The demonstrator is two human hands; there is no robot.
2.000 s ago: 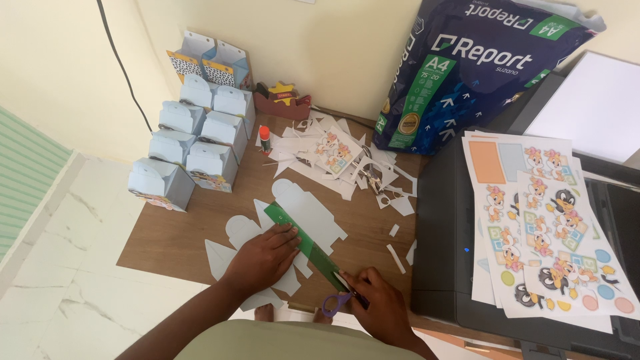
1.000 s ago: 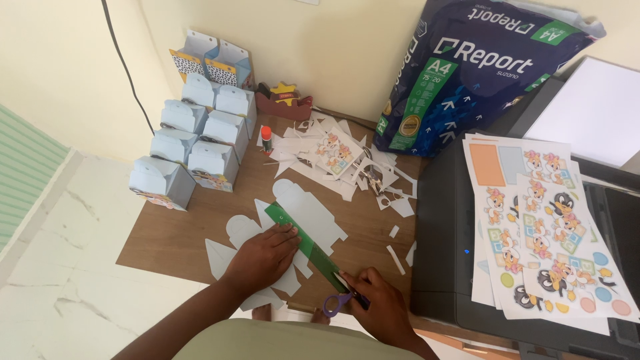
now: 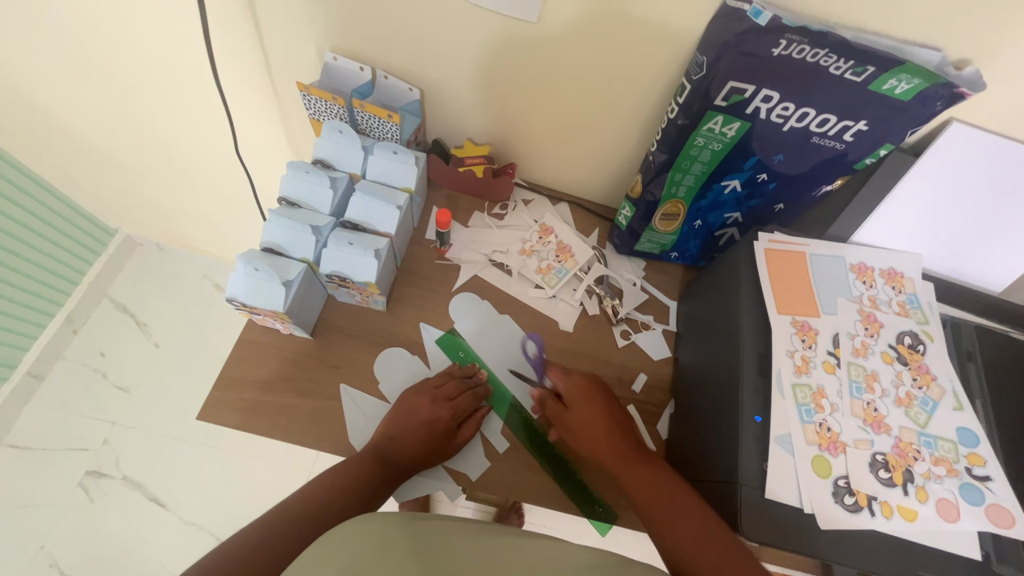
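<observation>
My left hand (image 3: 436, 412) presses a green transparent ruler (image 3: 472, 364) down on a light-blue paper box cutout (image 3: 488, 328). The ruler lies slantwise across the cutout, its lower end reaching past the table's front edge. My right hand (image 3: 588, 412) grips a pair of scissors with purple handles (image 3: 534, 352), a dark blade pointing up and left over the paper beside the ruler. More light-blue cutouts (image 3: 398, 372) with rounded and pointed flaps lie under and around my left hand.
Folded light-blue paper boxes (image 3: 296, 236) stand in rows at the left. Behind are a glue stick (image 3: 442, 230), a dark red tape dispenser (image 3: 472, 172) and paper scraps (image 3: 512, 272). A paper-ream package (image 3: 768, 144), a black printer (image 3: 712, 384) and printed sheets (image 3: 872, 384) occupy the right.
My right hand has moved up and left along the ruler, and the scissors have turned so their purple handles point away from me. My left hand stays on the ruler.
</observation>
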